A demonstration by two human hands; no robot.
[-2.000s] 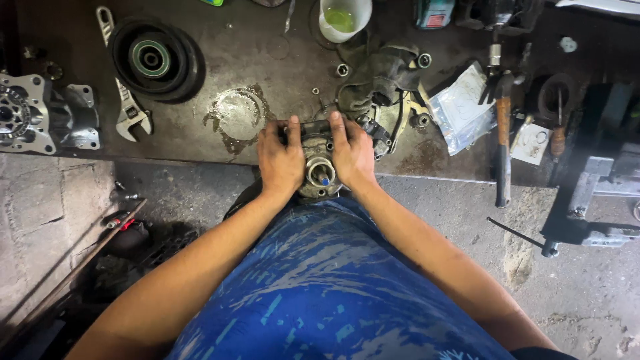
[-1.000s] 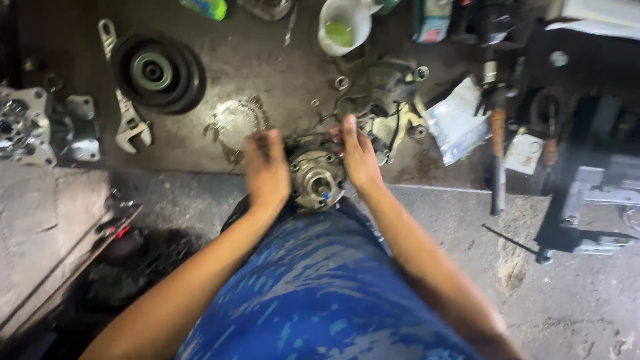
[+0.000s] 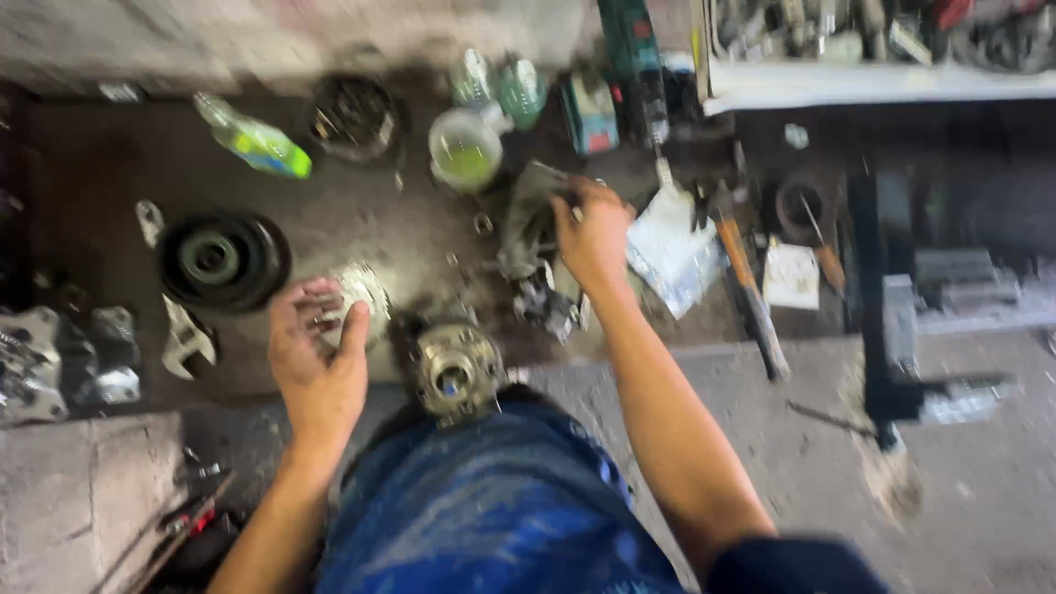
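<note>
A round flanged metal part [image 3: 459, 367] with a central shaft sits at the bench's front edge, against my body, touched by neither hand. My left hand [image 3: 318, 346] hovers to its left with fingers apart, near a wet patch [image 3: 363, 297] and a black pulley [image 3: 216, 260]. Farther back on the right, my right hand [image 3: 596, 235] is at a grey rag or crumpled cover [image 3: 528, 219]; its fingertips are blurred, so whether it grips anything is unclear. Small metal parts [image 3: 549, 309] lie just in front of that rag.
An adjustable wrench [image 3: 188, 338] lies partly under the pulley. Toward the back stand a cup of yellow-green liquid [image 3: 466, 153], a plastic bottle [image 3: 256, 144] and a power drill [image 3: 639, 58]. A hammer [image 3: 747, 280] and a plastic bag [image 3: 676, 247] lie right; metal housings [image 3: 33, 363] sit far left.
Both hands have come away from the flanged part, the left one to the left, the right one back and right to the grey rag. The view has shifted toward the back of the bench.
</note>
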